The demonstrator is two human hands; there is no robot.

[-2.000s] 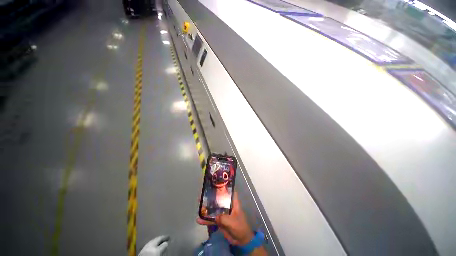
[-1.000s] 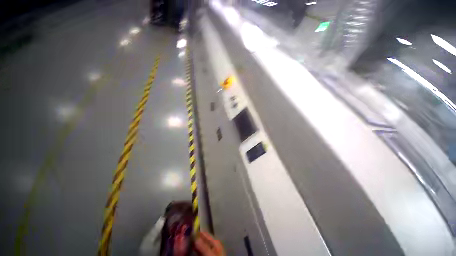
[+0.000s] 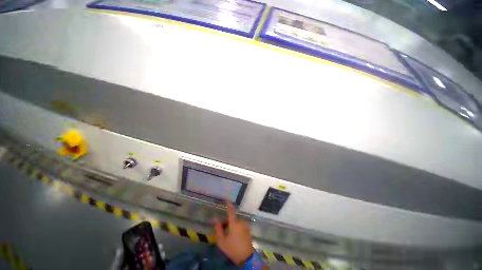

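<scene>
A grey-framed touchscreen [image 3: 211, 184] is set in the front of the long white machine, its display lit pale. My right hand [image 3: 235, 238], bare with a blue wristband, holds nothing. Its index finger is extended to the lower right edge of the screen; whether it touches cannot be told. My left hand [image 3: 121, 259], in a white glove, is mostly hidden behind the smartphone [image 3: 141, 247] and cut off by the bottom edge. It holds the phone upright, with a dark and reddish picture on it.
Left of the touchscreen are two rotary switches [image 3: 154, 172] and a yellow switch [image 3: 73, 143]. A small dark panel [image 3: 275, 200] is on its right. Blue-framed sheets [image 3: 338, 45] lie on the machine top. Yellow-black tape [image 3: 182, 232] runs along the floor.
The view has turned to face the machine front. The phone has passed from my right hand to my gloved left hand. My right hand has moved up to the touchscreen with a finger extended.
</scene>
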